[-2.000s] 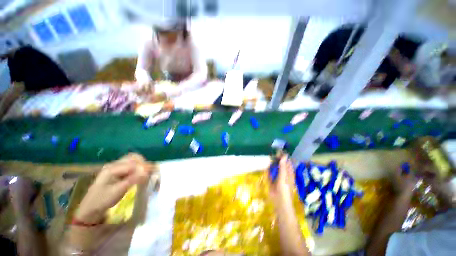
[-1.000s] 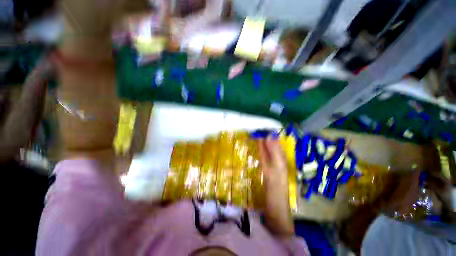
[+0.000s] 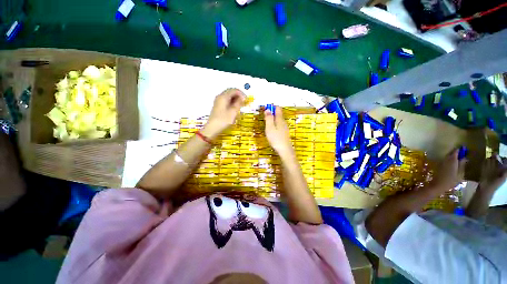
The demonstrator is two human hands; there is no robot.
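My left hand [image 3: 225, 109] is above the upper part of the gold strips, its fingertips pinching a small yellow-orange piece [image 3: 248, 100]. My right hand [image 3: 277, 128] holds a blue cell [image 3: 271, 107] between thumb and fingers, a short gap to the right of my left hand. Rows of shiny gold taped strips [image 3: 314, 150] lie under both hands and forearms, with thin dark leads sticking out at their left side. A heap of blue cells [image 3: 364, 145], many with cream pads, lies just right of the strips.
A white sheet [image 3: 161, 89] lies beneath the strips. An open cardboard tray [image 3: 128, 105] with pale yellow pieces [image 3: 86, 105] is at left. A green belt [image 3: 194, 52] beyond carries scattered blue cells and a pink part [image 3: 356, 31]. A grey metal upright [image 3: 422, 75] and another person's hands [image 3: 450, 169] are at right.
The view has tilted down to the bench. My left hand has come back from the far left to beside my right hand, now with a small yellow-orange piece.
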